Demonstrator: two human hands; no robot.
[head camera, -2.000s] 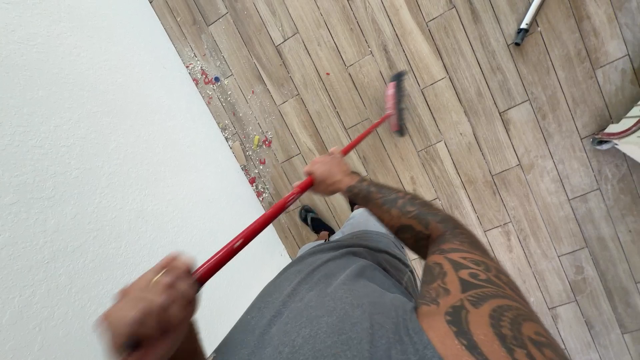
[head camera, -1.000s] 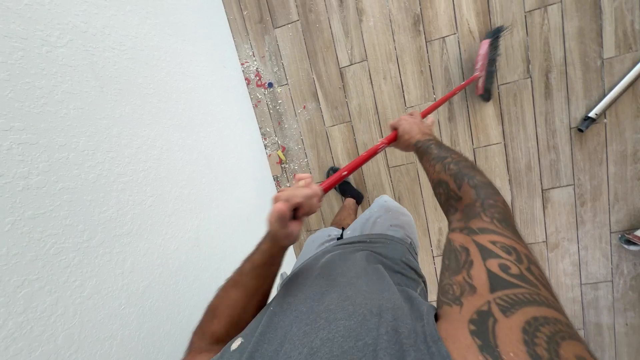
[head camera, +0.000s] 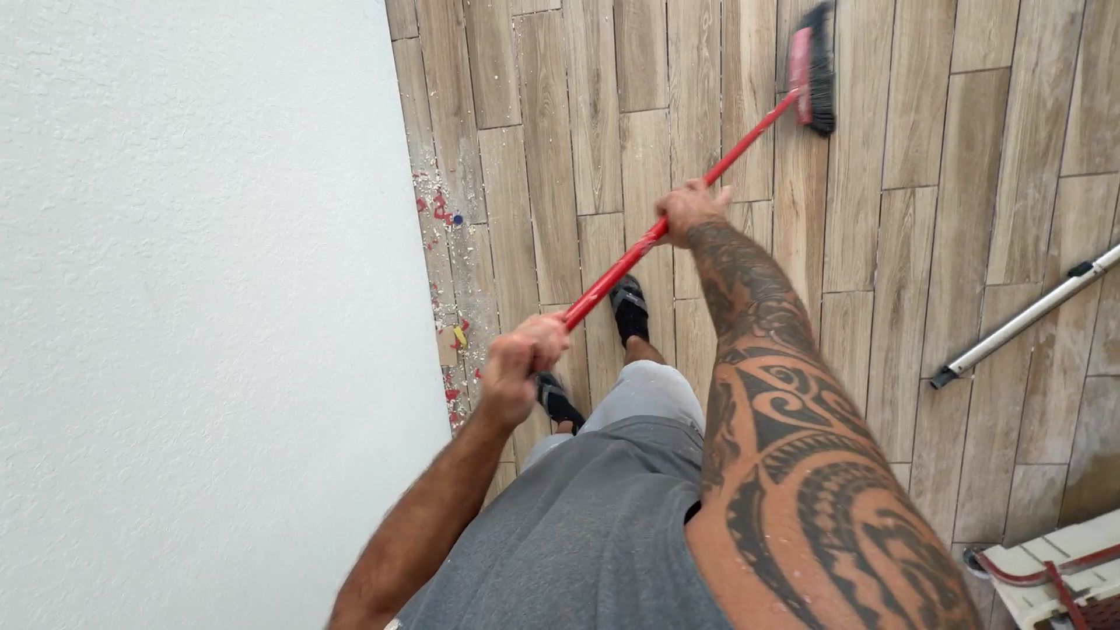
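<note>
A push-type broom with a red handle (head camera: 612, 276) slants up to the right across the view. My left hand (head camera: 523, 360) is closed around its upper end. Farther down the handle, my right hand (head camera: 694, 210) grips it with the thumb side lifted a little. The broom head (head camera: 812, 74), red with dark bristles and slightly blurred, rests at or just over the wood-look floor at the top. Small debris (head camera: 444, 302) of white crumbs and red bits lies along the foot of the wall, with a blue cap (head camera: 457, 220) and a yellow piece (head camera: 460, 336) among it.
A white textured wall (head camera: 201, 297) fills the left side. On the plank-patterned floor (head camera: 647, 157), a metal pole with a black tip (head camera: 1015, 328) lies at the right. A white and red object (head camera: 1054, 569) stands at the lower right corner. My feet in dark shoes (head camera: 628, 308) are between the hands.
Both hands still hold the broom, whose head has swung about over the floor. The view has shifted, bringing more of the pole and the lower-right object into sight.
</note>
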